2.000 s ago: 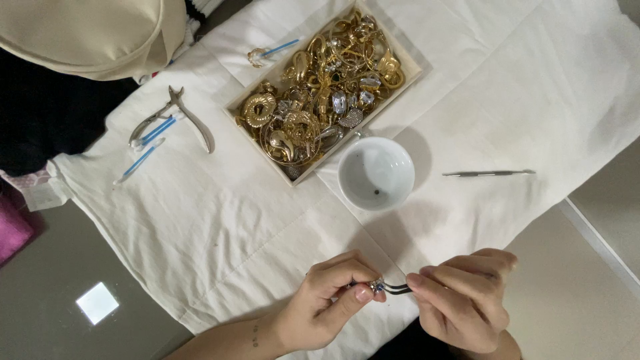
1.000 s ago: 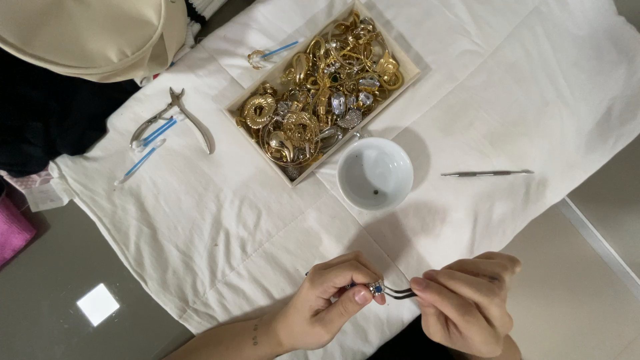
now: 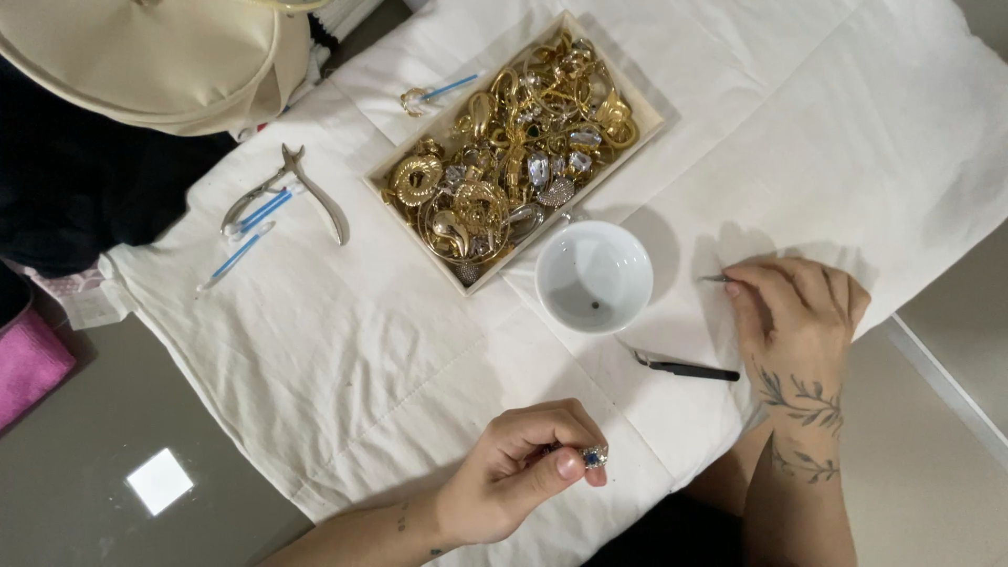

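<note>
My left hand point(image 3: 528, 472) pinches a small silver-coloured jewelry piece with a blue stone point(image 3: 594, 457) between thumb and fingertips, low in the middle of the view. My right hand point(image 3: 795, 307) is at the right, its thumb and forefinger closed on a thin metal tool point(image 3: 715, 278) whose tip points left; the rest of it is hidden by the fingers. Between the hands, black-handled tweezers point(image 3: 693, 370) with a bent tip lie on the white cloth point(image 3: 409, 354). Above them stands a white bowl point(image 3: 594, 276) with a small dark speck inside.
A tray point(image 3: 421, 250) heaped with gold and silver-coloured jewelry stands behind the bowl. Metal nippers point(image 3: 327, 206) and blue-stemmed cotton swabs point(image 3: 236, 256) lie at the left. Another swab point(image 3: 450, 87) touches a gold-coloured ring point(image 3: 412, 101). A beige bag point(image 3: 157, 63) sits at upper left.
My right hand has let go of the black tweezers, moved up and right, and taken hold of the thin metal tool that lay on the cloth. My left hand stays low, holding the blue-stone piece.
</note>
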